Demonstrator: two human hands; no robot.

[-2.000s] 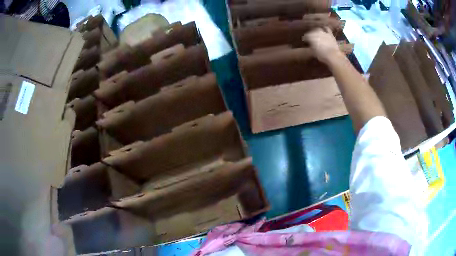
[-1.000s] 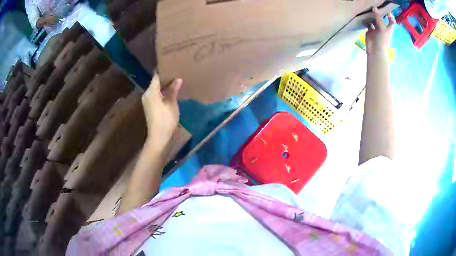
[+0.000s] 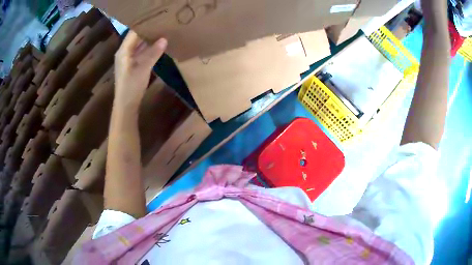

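Observation:
A brown cardboard blank (image 3: 233, 26) spans the top of the view, raised and tilted, with dark line marks and a small white label. My left hand (image 3: 135, 54) holds its left end, thumb on the near face. My right forearm reaches up at the right; the hand is cut off by the top edge. Another flat blank (image 3: 233, 83) with stepped, notched edges lies beneath it on the green table (image 3: 173, 77).
Rows of open brown boxes (image 3: 67, 129) fill the left. A red plastic stool (image 3: 310, 168) stands below the table edge. A yellow crate (image 3: 331, 111) with pale material is on the blue floor behind it. Another red item (image 3: 454, 39) is at the right edge.
The blank has moved up, uncovering the flat blank below. My left hand has moved up and left with its end. My right hand has moved up and right, out of the picture.

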